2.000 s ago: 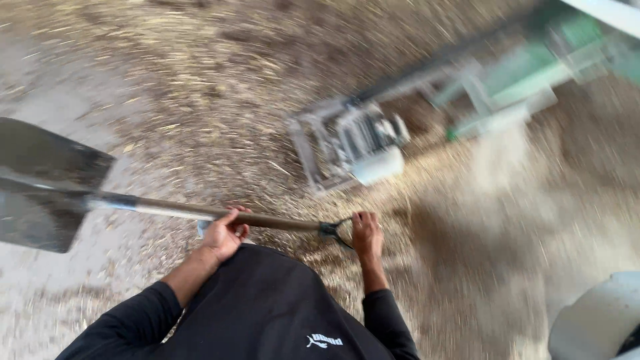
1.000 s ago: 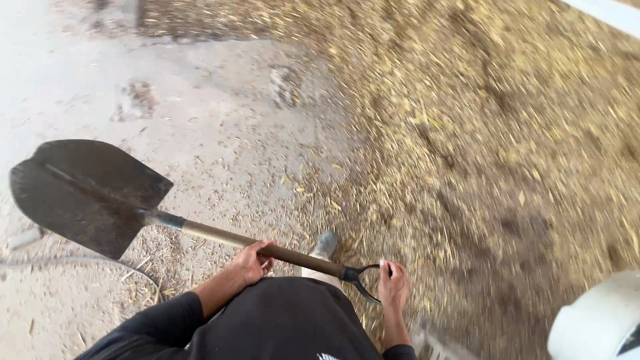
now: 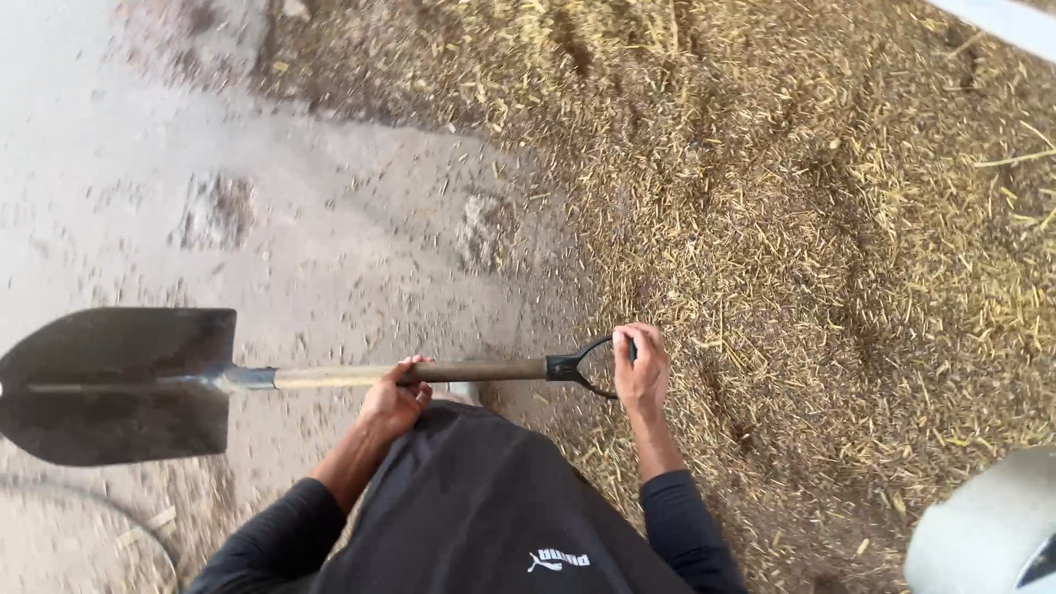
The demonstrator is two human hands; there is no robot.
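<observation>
A shovel (image 3: 124, 384) with a dark metal blade and a wooden shaft lies level across the front of my body, its blade at the left and off the ground. My left hand (image 3: 398, 398) is closed around the middle of the shaft, palm turned up. My right hand (image 3: 642, 368) grips the black D-shaped handle at the shaft's right end. Behind the shaft, part of a shoe shows between my hands.
Chopped straw (image 3: 784, 247) covers the ground at the right and top. Bare concrete floor (image 3: 346, 214) with scattered bits lies at the left. A thin hose or cable (image 3: 107, 505) curves at the lower left. A pale rounded object (image 3: 973, 528) stands at the lower right.
The view has swung off the green machine seen two seconds ago. Since one second ago the shovel has turned from slanting to nearly level in view. Both hands have kept their hold.
</observation>
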